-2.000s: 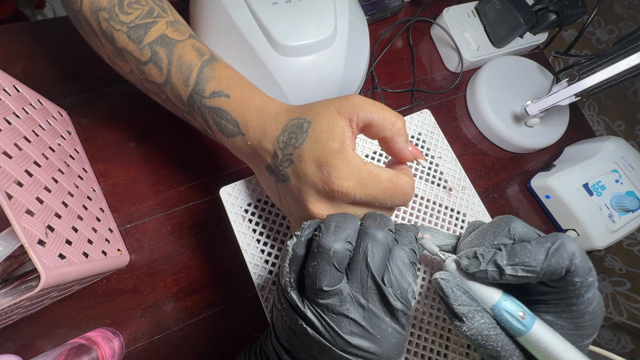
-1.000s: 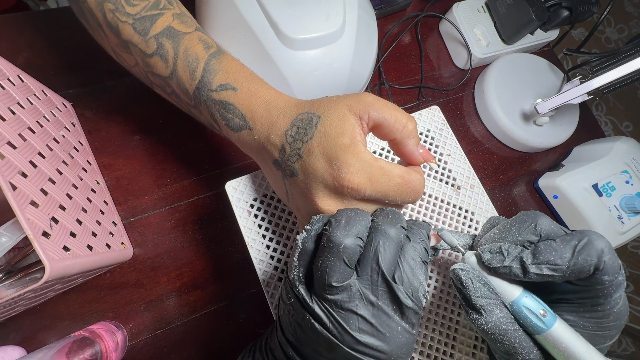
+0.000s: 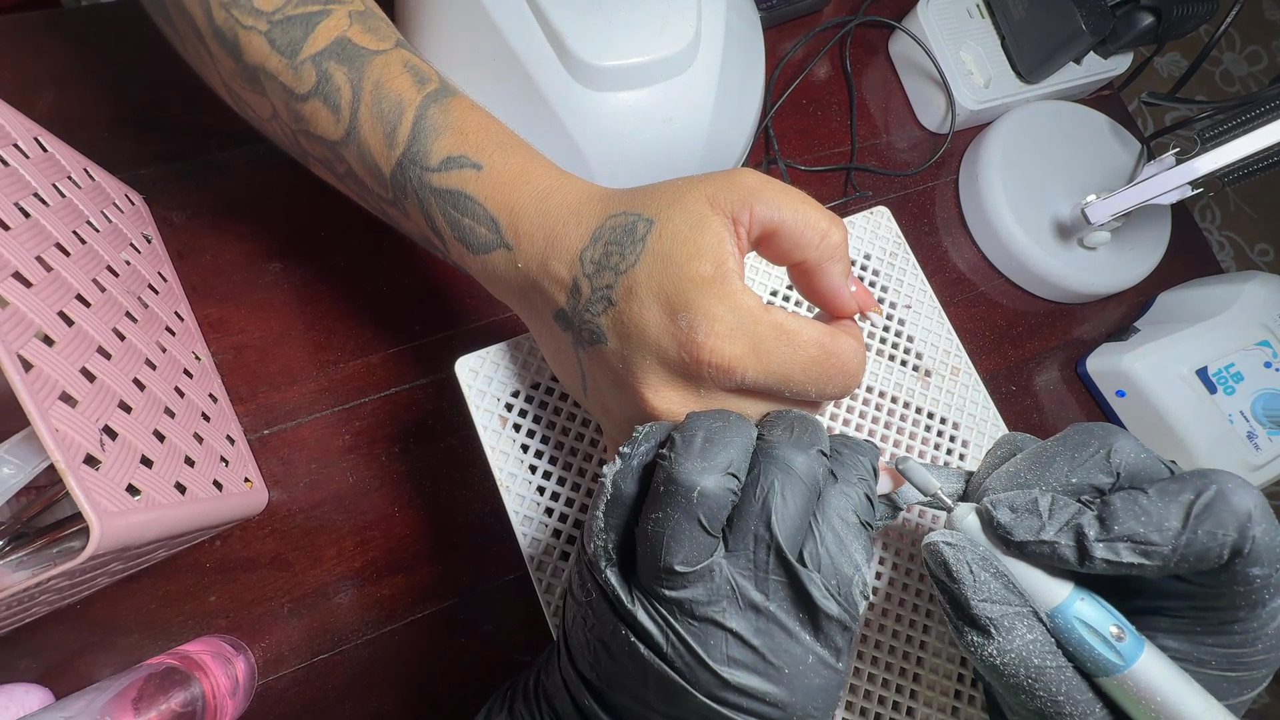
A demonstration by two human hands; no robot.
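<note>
My left hand [image 3: 740, 550], in a dusty black glove, is closed around fingers of another person's hand [image 3: 700, 300], which has a tattoo and rests bent over a white perforated plastic grid [image 3: 940, 390]. A fingernail [image 3: 888, 478] shows at the edge of my glove. My right hand [image 3: 1110, 540], gloved in black too, holds an electric nail drill's handpiece [image 3: 1095, 625], white with a blue band. Its rounded bit [image 3: 922, 480] points at that nail; whether they touch I cannot tell. A painted nail [image 3: 866, 300] shows on the other person's thumb.
A pink woven-pattern plastic basket [image 3: 130, 330] with tools stands at left, a bottle of pink liquid [image 3: 190, 680] below it. Behind are a white domed device [image 3: 610, 80], black cables [image 3: 850, 100] and a white power adapter [image 3: 975, 60]. A round lamp base [image 3: 1065, 200] and a drill control unit [image 3: 1200, 370] stand at right.
The drill bit has shifted slightly beside the nail, and my right hand has turned a little. My left hand keeps its hold on the other person's fingers. The view has shifted slightly.
</note>
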